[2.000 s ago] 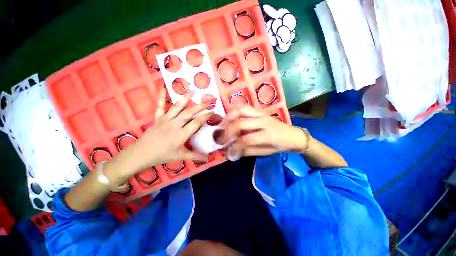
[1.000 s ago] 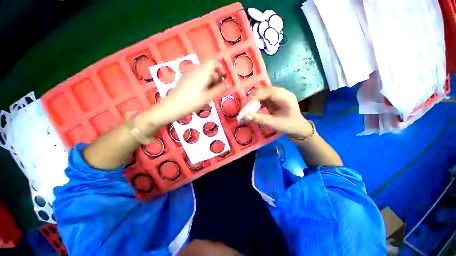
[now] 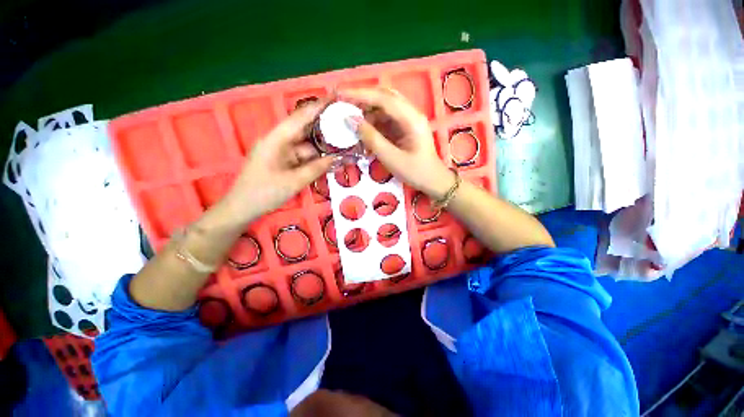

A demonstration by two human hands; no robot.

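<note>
A watch case ring is held between both hands above the tray's upper middle, with a round white sticker disc [image 3: 341, 125] over its face. My left hand [image 3: 281, 163] grips the ring from the left. My right hand [image 3: 400, 134] is at the right side, its thumb on the disc. The die-cut sticker sheet [image 3: 372, 265] lies on the red foam tray [image 3: 175, 287] below the hands, with two columns of round holes. Several rings sit in tray pockets, one of them at the upper right [image 3: 458, 89]. Part of the held ring is hidden by fingers.
Waste sheets [image 3: 81, 212] with holes lie left of the tray. A loose disc pile [image 3: 512, 98] is at its upper right. White sticker sheets [image 3: 608, 134] and a wrinkled whitish pile [image 3: 697, 122] lie at the right. Part of a second red tray [image 3: 73, 362] shows at lower left.
The hands have come together around a ring with the white disc; a second ago they were apart, with the disc at my right fingers. The view has shifted, so the tray appears lower and further right.
</note>
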